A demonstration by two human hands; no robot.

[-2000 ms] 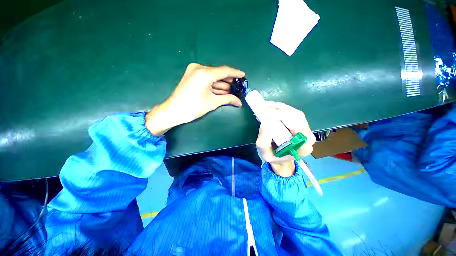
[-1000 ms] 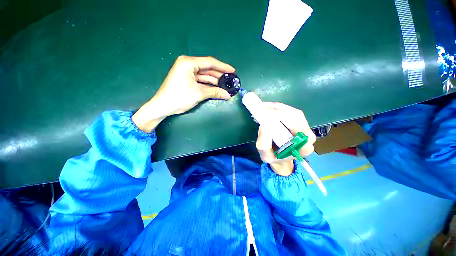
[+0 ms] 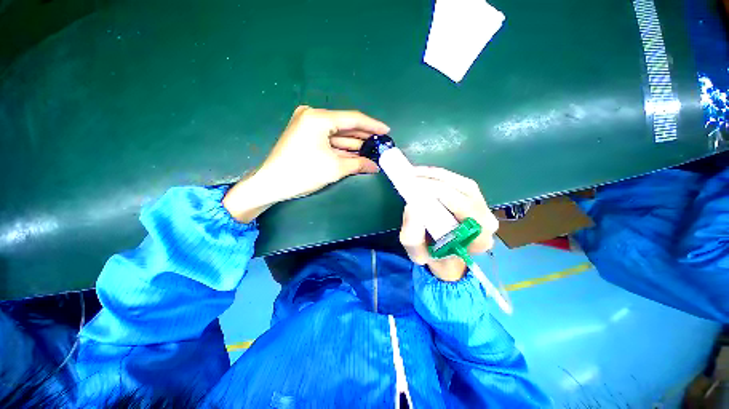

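Observation:
My left hand [image 3: 316, 152] pinches a small black round part [image 3: 375, 147] between thumb and fingers, above the dark green surface [image 3: 200, 88]. My right hand [image 3: 449, 212] is closed around a white syringe [image 3: 412, 185]. The syringe's front end is at the black part's right side; its tip is hidden or too small to tell, so contact is unclear. A green winged cap [image 3: 456, 240] sits at the syringe's rear end, and a thin pale hose [image 3: 489, 287] trails down from it.
A white paper sheet [image 3: 461, 38] lies beyond the hands. A striped strip [image 3: 657, 76] and a blue sheet with shiny bits [image 3: 714, 100] lie at the far right. A neighbour's blue sleeve [image 3: 663, 240] and brown cardboard [image 3: 546, 223] are at the right, past the surface's near edge.
Since one second ago, my left hand has moved slightly right and down with the black part, whose face is now turned more towards the syringe. The syringe has shifted slightly left and its front end meets the part in view.

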